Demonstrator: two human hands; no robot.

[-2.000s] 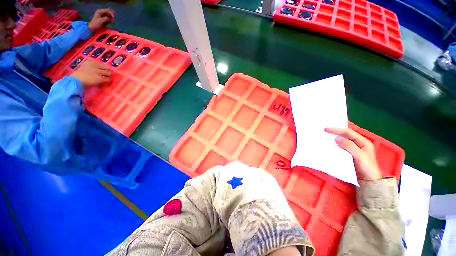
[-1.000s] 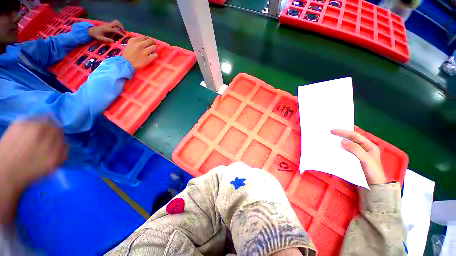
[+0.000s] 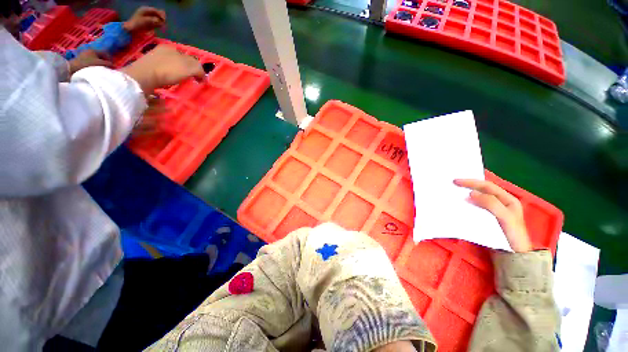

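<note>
My right hand (image 3: 497,210) holds a plain white sheet (image 3: 447,179) by its right side, fingers on its face. The sheet stands above an orange-red compartment tray (image 3: 337,161) and covers part of it. The tray's visible pockets are empty, and it has dark handwritten marks. My left forearm, in a beige sleeve with a blue star patch, crosses the tray's near edge. Only a bit of wrist shows past its cuff at the bottom edge; my left hand is out of the picture.
A white post (image 3: 279,65) stands left of my tray. Another tray (image 3: 220,103) lies beyond it, with a white-sleeved person's hand (image 3: 165,67) over it. A tray with dark round parts (image 3: 482,34) lies across the green belt (image 3: 358,62). More white sheets (image 3: 575,289) lie right.
A white-sleeved person has come in at left, reaching over the neighbouring tray and hiding much of the blue-sleeved person. My sheet has shifted and tilted slightly; my right hand still holds it.
</note>
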